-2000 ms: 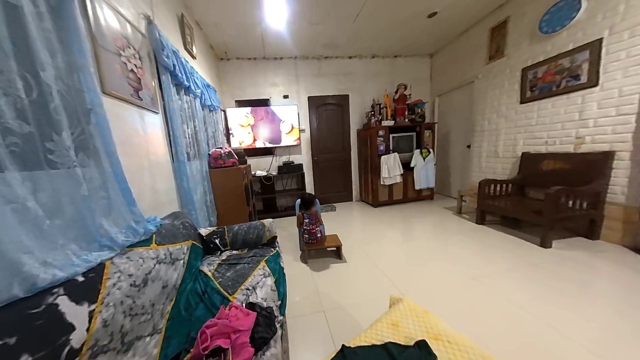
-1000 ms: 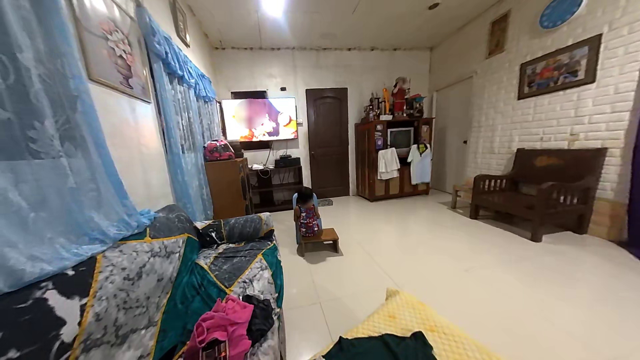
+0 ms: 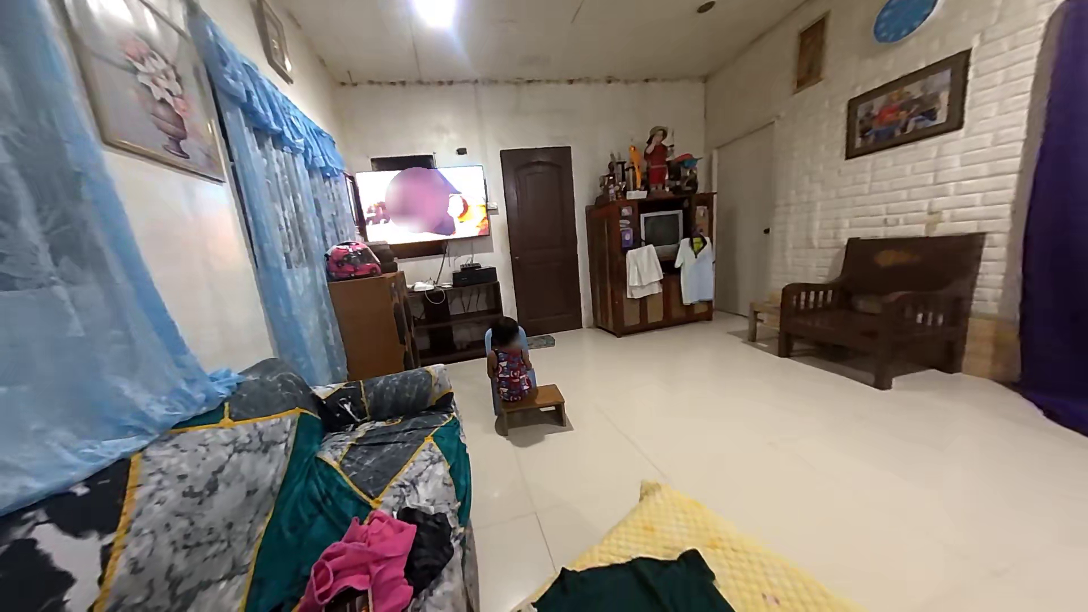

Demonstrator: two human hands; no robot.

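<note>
Neither my left hand nor my right hand shows in the head view. At the bottom edge a dark green cloth (image 3: 637, 585) lies on a yellow quilted pad (image 3: 680, 527). A pink garment (image 3: 365, 561) rests beside a black cloth (image 3: 427, 544) on the sofa (image 3: 204, 493), which has a grey, green and yellow patterned cover. Farther off, a person (image 3: 512, 370) sits on a low wooden stool (image 3: 535, 399), close to a light blue chair back (image 3: 491, 340).
A wooden bench (image 3: 875, 310) stands at the right by the brick wall. Along the back are a lit television (image 3: 425, 204), a brown door (image 3: 544, 242) and a wooden cabinet (image 3: 608, 272) with hung clothes. Blue curtains (image 3: 76, 280) hang at the left.
The picture on the television has changed. The seated person's head and upper body have shifted slightly on the stool.
</note>
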